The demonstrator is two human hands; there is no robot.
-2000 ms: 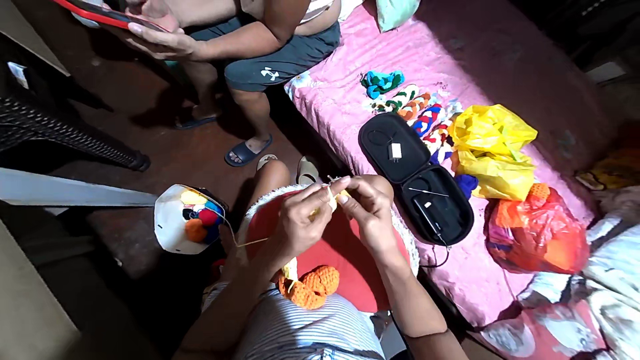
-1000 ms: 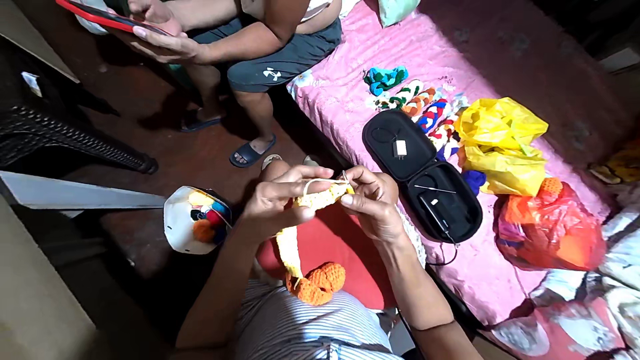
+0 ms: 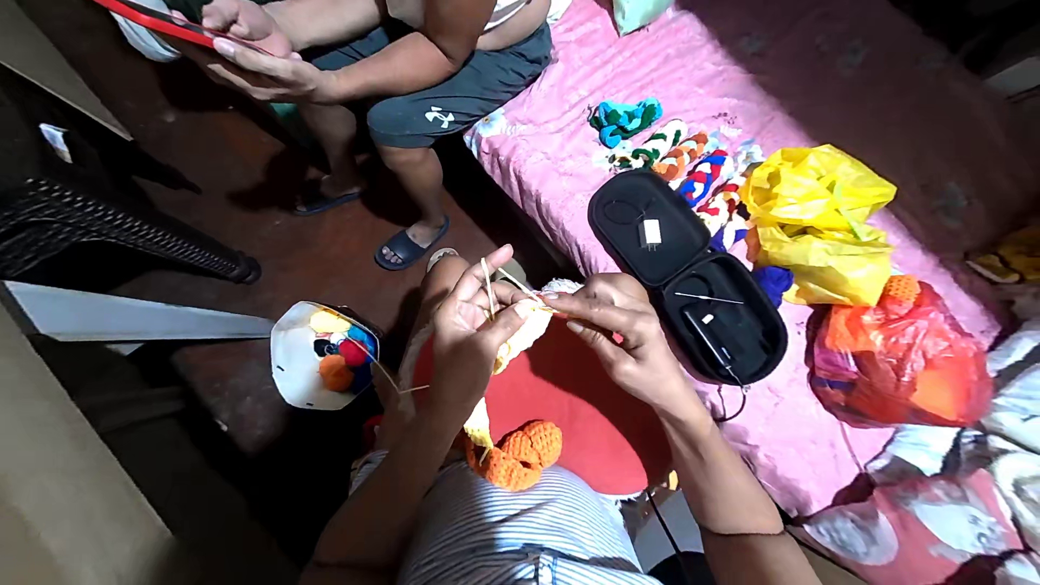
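Observation:
My left hand (image 3: 471, 333) pinches a pale yellow crocheted strip (image 3: 524, 331) between thumb and fingers, with yarn looped over its raised index finger. My right hand (image 3: 621, 329) meets it at the strip's top edge, its fingers closed on a thin tool, probably a crochet hook, mostly hidden by the fingers. The strip hangs below my left hand toward an orange crocheted piece (image 3: 517, 455) that lies on the red cushion (image 3: 593, 406) in my lap. A strand of yarn (image 3: 413, 389) runs from my left hand toward a white container (image 3: 296, 374) holding several coloured yarn balls.
On the pink-covered bed (image 3: 544, 162) lie an open black zip case (image 3: 723, 317), several braided crocheted pieces (image 3: 703, 179), a yellow plastic bag (image 3: 821, 211) and a red plastic bag (image 3: 902, 366). Another person (image 3: 455, 89) sits at the upper left, holding a red-edged device (image 3: 175, 28).
My left hand has opened up somewhat, its index finger now raised with yarn around it. The pale yellow strip has turned from lying crosswise to hanging down at a slant.

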